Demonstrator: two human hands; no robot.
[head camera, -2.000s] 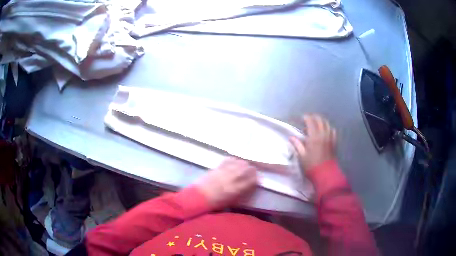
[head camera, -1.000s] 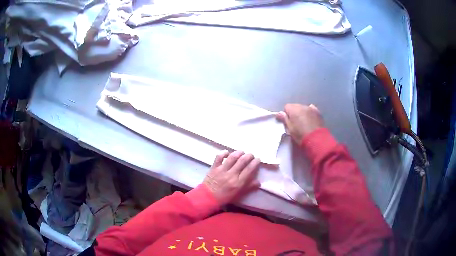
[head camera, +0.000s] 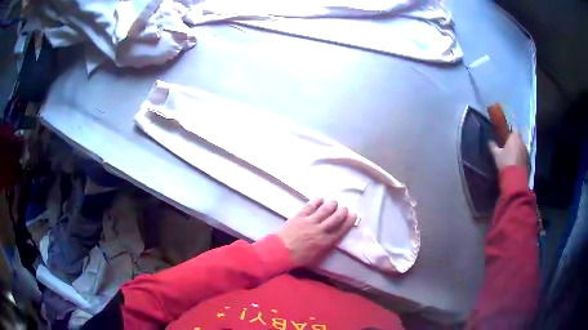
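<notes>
A long white sleeve lies flat and slanting across the near part of the pressing table, with its wide, rounded, open end at the right. My left hand rests palm down on its near edge, near the wide end, fingers slightly apart and gripping nothing. My right hand is at the right side of the table, closed around the orange-brown handle of the iron. The iron stands with its dark pointed plate turned toward the sleeve. Its rear is hidden by my right hand and sleeve.
White pieces lie flat at the far side of the table. A crumpled white heap is at the far left. A small white stick lies beyond the iron. Mixed cloth scraps lie below the table at the left.
My right hand has let go of the sleeve's wide end and moved right onto the iron's handle. The wide end now lies spread open. My left hand stays on the near edge.
</notes>
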